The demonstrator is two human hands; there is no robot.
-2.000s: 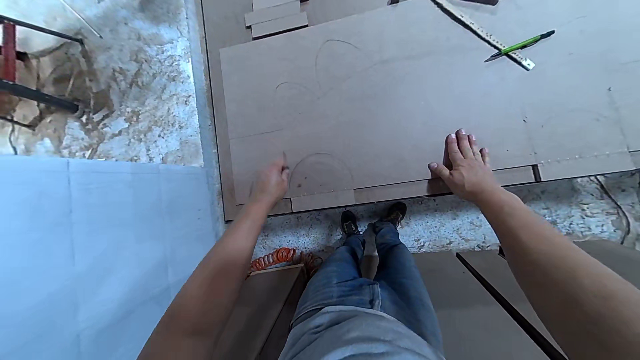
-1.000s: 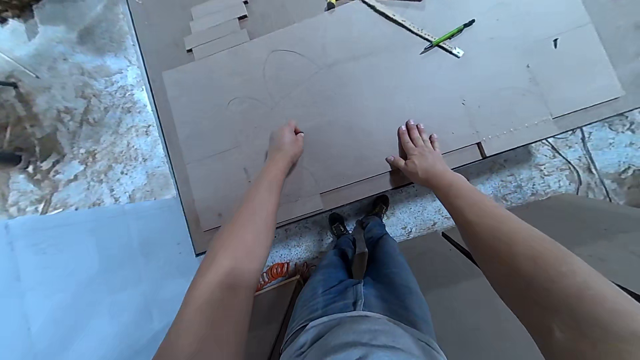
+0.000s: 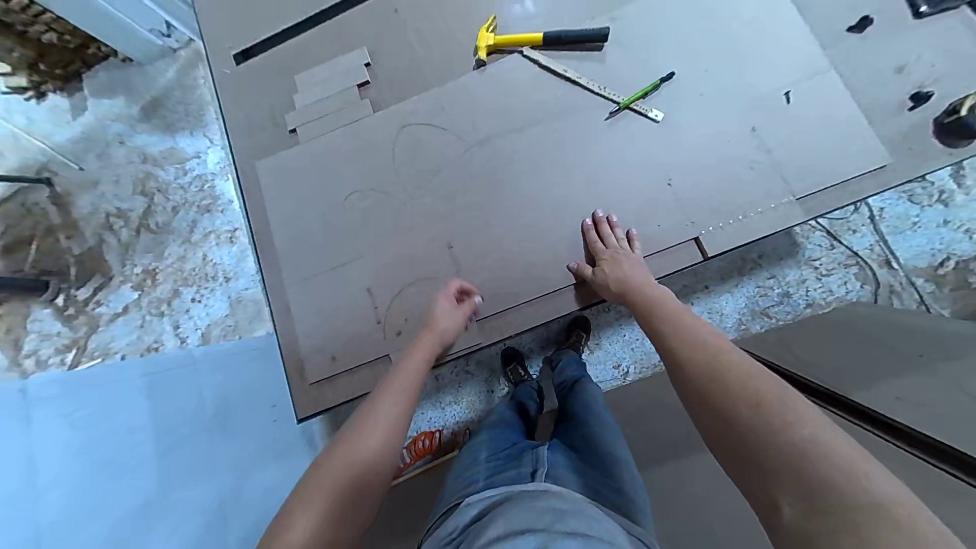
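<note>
A large flat brown sheet (image 3: pixel 526 183), like fibreboard, lies on a bigger board (image 3: pixel 427 46) and bears pencilled curves and lines. My left hand (image 3: pixel 453 311) is over its near edge, right of a drawn arc, with fingers curled; something small and dark shows at the fingertips, too unclear to name. Flat on the sheet near the same edge rests my right hand (image 3: pixel 611 259), palm down, fingers spread a little. Farther back, a green pen or mechanical pencil (image 3: pixel 642 95) lies across a folding ruler (image 3: pixel 591 84). Behind the ruler is a yellow claw hammer (image 3: pixel 541 38) with a black grip.
Several small board strips (image 3: pixel 332 91) lie at the back left. A dark object (image 3: pixel 957 122) stands at the right edge. Below are an orange coiled hose (image 3: pixel 423 448), cables (image 3: pixel 862 252) on the mottled floor and a pale blue sheet (image 3: pixel 137 450) at left.
My left hand has moved from farther in on the sheet to its near edge, right of the drawn arc. My right hand stays flat at the edge. The view has shifted, showing the whole hammer.
</note>
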